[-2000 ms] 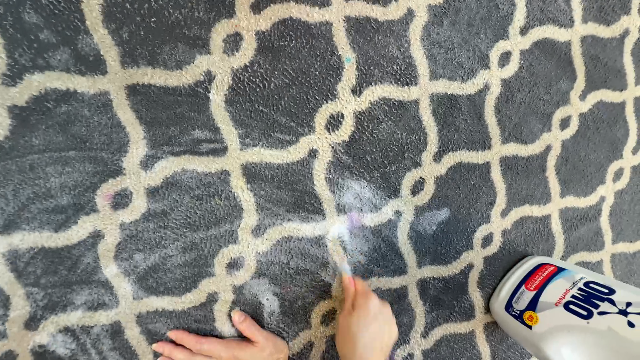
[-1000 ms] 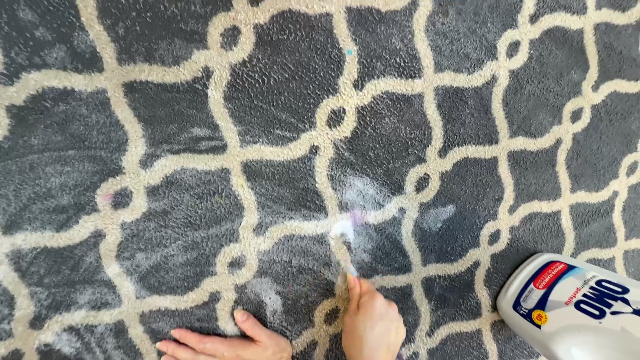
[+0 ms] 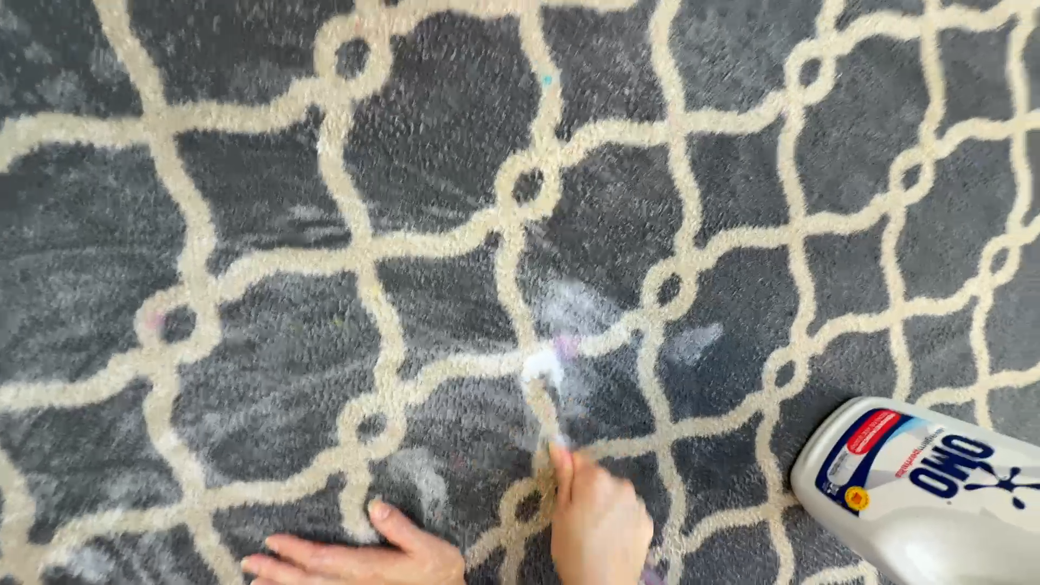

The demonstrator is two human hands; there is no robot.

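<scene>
A dark grey rug [image 3: 455,301] with a cream lattice pattern fills the view. My right hand [image 3: 601,516], at the bottom centre, is closed around a small thin tool, perhaps a brush; its pale handle barely shows against the rug. The tool's far end meets white foam [image 3: 543,367] on a cream line. A pale purple stain [image 3: 566,345] lies just right of that foam, with a whitish foamy patch [image 3: 577,309] around it. Left of the tool, my left hand [image 3: 366,552] rests flat on the rug, fingers spread, holding nothing.
A white OMO detergent bottle [image 3: 918,504] lies on its side at the lower right. Another whitish smear [image 3: 695,343] is right of the stain, and one more [image 3: 422,479] lies above my left hand. A pink spot [image 3: 154,321] marks the rug at left, a small turquoise spot [image 3: 547,80] near the top.
</scene>
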